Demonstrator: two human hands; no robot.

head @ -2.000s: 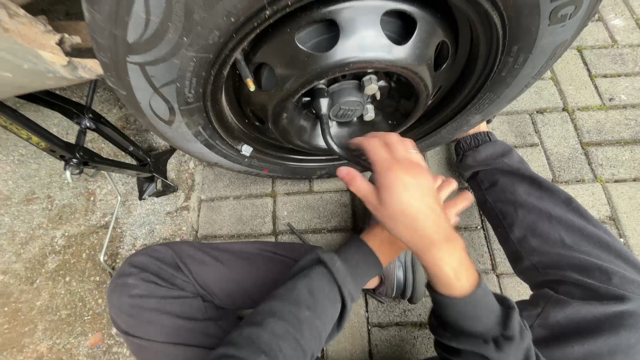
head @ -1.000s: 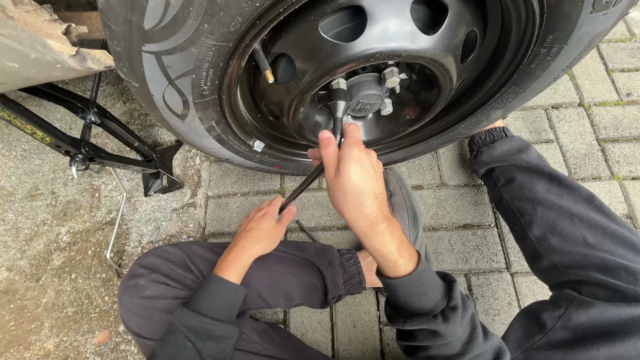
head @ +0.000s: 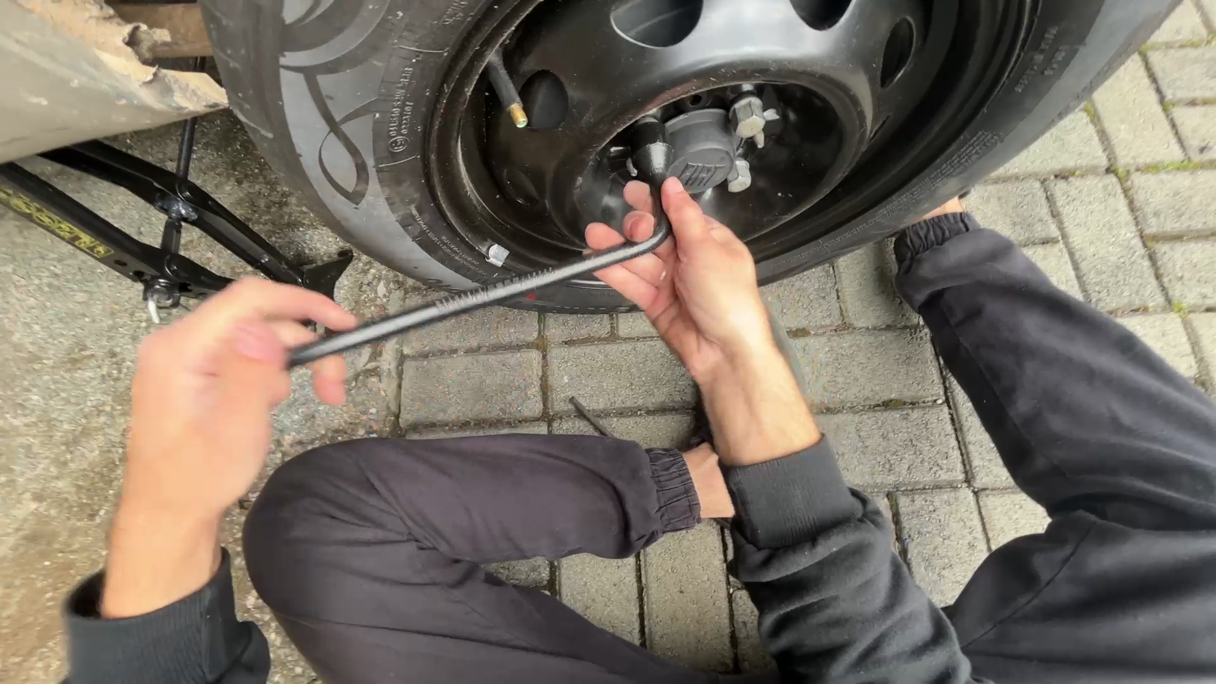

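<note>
A black L-shaped lug wrench (head: 465, 302) has its socket end on a bolt at the hub of a black steel wheel (head: 760, 47). My right hand (head: 698, 275) holds the wrench around its bend, just below the socket. At the handle's far end is my left hand (head: 237, 370), blurred, with thumb and fingers around the tip. Beside the socket sits the round center cap (head: 701, 150), and silver wheel bolts (head: 749, 116) show to its right. The valve stem (head: 508, 93) sticks out at the rim's upper left.
Left of the tire (head: 323, 123) a black scissor jack (head: 180, 214) stands under the car's damaged body edge (head: 85, 76). My crossed legs are close below the wheel on paving bricks (head: 860, 366). A thin dark rod (head: 591, 416) lies on the bricks near my ankle.
The wrench handle has swung up and to the left since one second ago, my left hand moving with it. My right hand has stayed near the socket end.
</note>
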